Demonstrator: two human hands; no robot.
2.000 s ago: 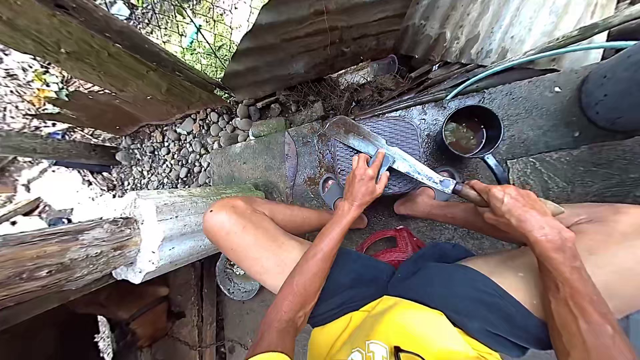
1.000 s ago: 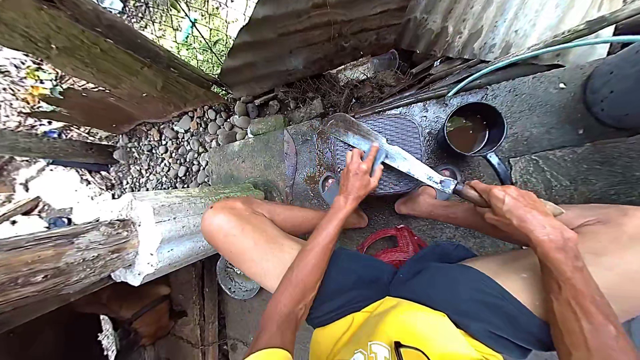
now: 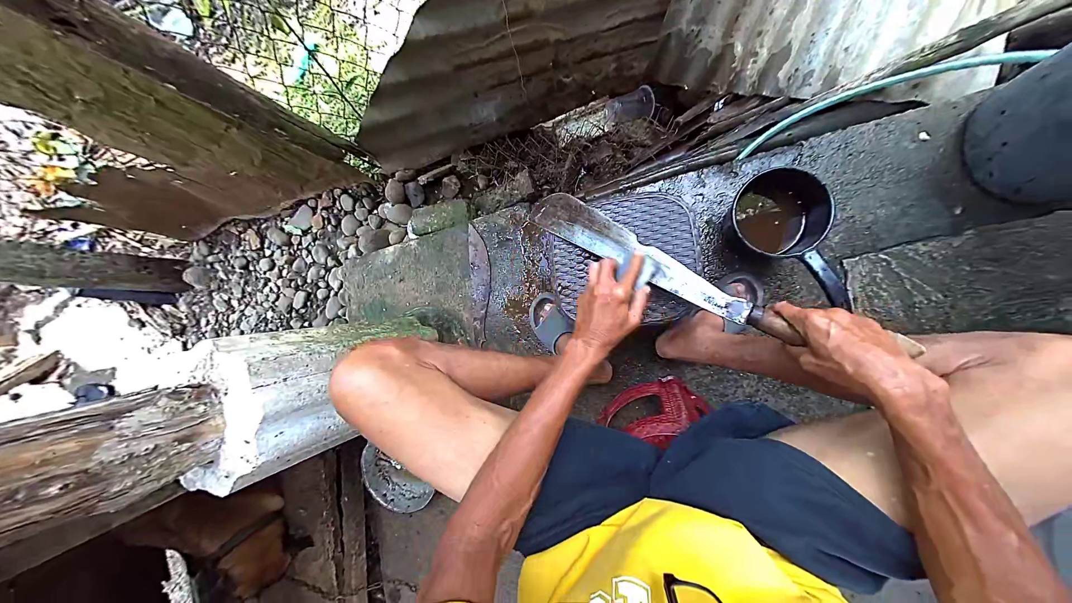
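My right hand (image 3: 846, 347) is closed around the wooden handle of a large machete (image 3: 691, 287), whose broad blade points up and left. Against the middle of the blade, my left hand (image 3: 610, 306) presses a small grey-blue block (image 3: 634, 270), perhaps a sharpening stone, mostly covered by its fingers. Beneath the blade lies a grey woven-pattern plastic mat or panel (image 3: 662, 219) on the wet concrete. To the right of it stands a dark pot (image 3: 783, 213) with brownish water and a handle turned toward my right knee.
A red plastic basket or stool (image 3: 666, 410) sits between my legs. A metal bowl (image 3: 398, 481) is beside my left thigh. Pebbles (image 3: 310, 260), wooden beams (image 3: 167, 109) and corrugated sheets (image 3: 511, 67) border the left and far side. A brown animal (image 3: 243, 536) shows at lower left.
My left hand has shifted slightly along the blade, first up and left, then back down and right. My right hand and the machete have stayed about where they were.
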